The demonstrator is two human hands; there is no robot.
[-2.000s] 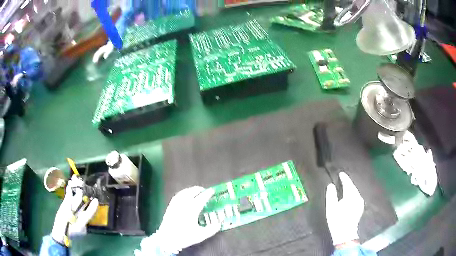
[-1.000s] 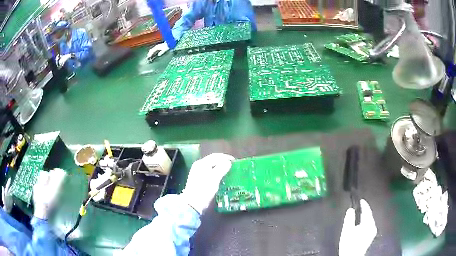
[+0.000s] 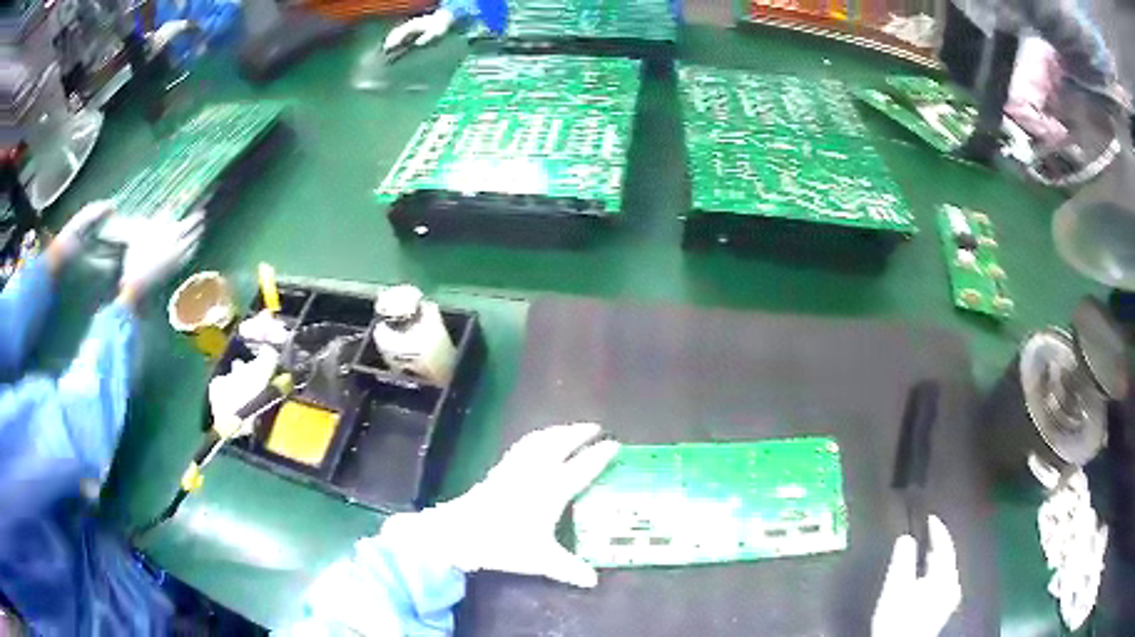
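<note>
A green circuit board [image 3: 712,503] lies on the dark foam mat [image 3: 747,367], its flatter face up with small parts and a bright glare on it. My left hand [image 3: 529,504], in a white glove, grips the board's left end, fingers on top and thumb at the lower edge. My right hand [image 3: 919,582], in a white glove and cut off by the bottom edge, holds the thin handle of a black brush [image 3: 917,436]. The brush head points away from me, right of the board and apart from it.
A divided black tray [image 3: 390,451] with a white bottle [image 3: 413,334] stands left. Large board panels [image 3: 529,131] stand across the bench. A small board [image 3: 975,259], round metal can [image 3: 1062,396] and crumpled cloth [image 3: 1073,544] are right. Another worker's gloved hands [image 3: 156,249] hold a panel at left.
The board first lay chip and connector side up; it was then tilted up showing its other face, and now lies flatter. My right hand keeps the brush. The neighbour's panel has moved away from me.
</note>
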